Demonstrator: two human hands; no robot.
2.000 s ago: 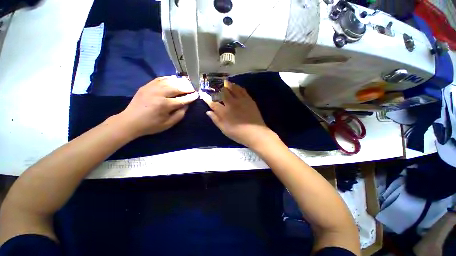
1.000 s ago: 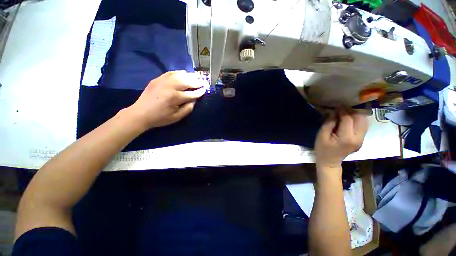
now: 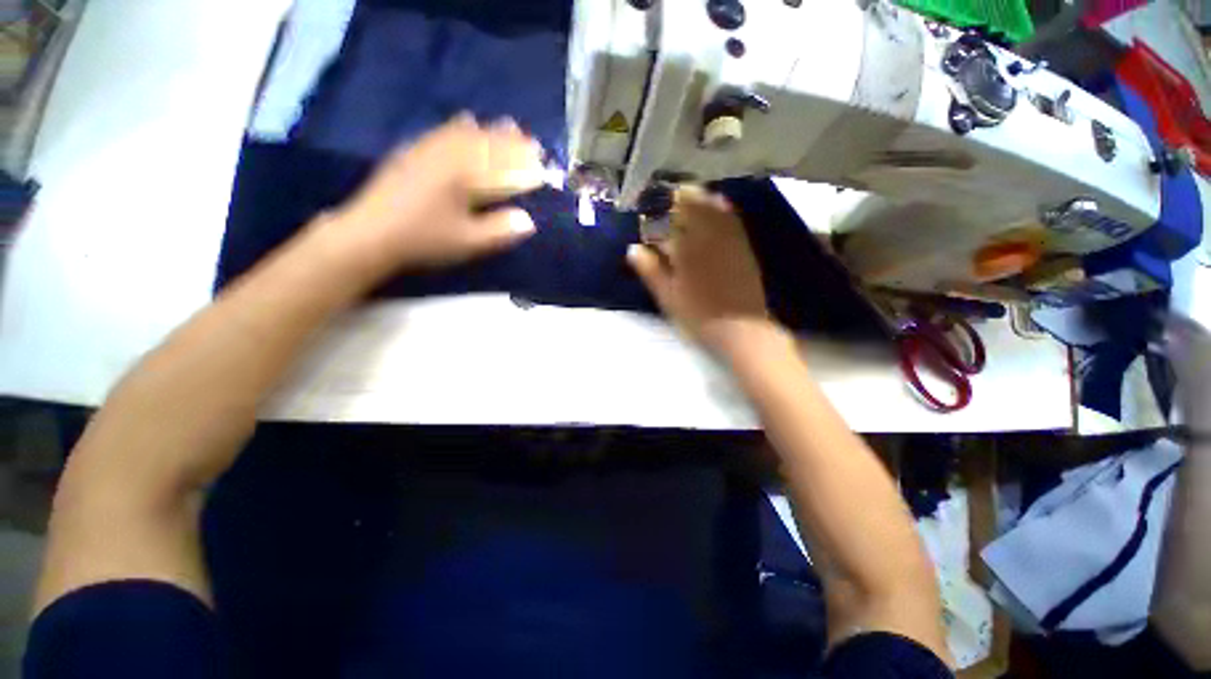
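Note:
A dark navy garment panel (image 3: 571, 265) lies on the white table under the sewing machine head (image 3: 797, 100). A lighter navy piece (image 3: 425, 86) lies on it at the upper left, with a white strip (image 3: 303, 66) beside it. My left hand (image 3: 452, 199) is blurred and rests on the cloth left of the lit needle area; its fingers are spread. My right hand (image 3: 708, 265) is on the cloth just right of the presser foot, fingers bent and blurred; its fingertips are partly unclear. The needle is hard to make out.
Red-handled scissors (image 3: 940, 361) lie right of the panel, blades under the machine arm. A wooden scrap tray (image 3: 980, 570) is below right. Pale cut pieces (image 3: 1082, 544) hang at the right. Another person's arm (image 3: 1182, 531) shows at the right edge. The table's front edge runs below my hands.
My right hand has moved left from the scissors area to beside the presser foot. The panel's front edge sits farther back, and my left hand has spread. The whole view has shifted.

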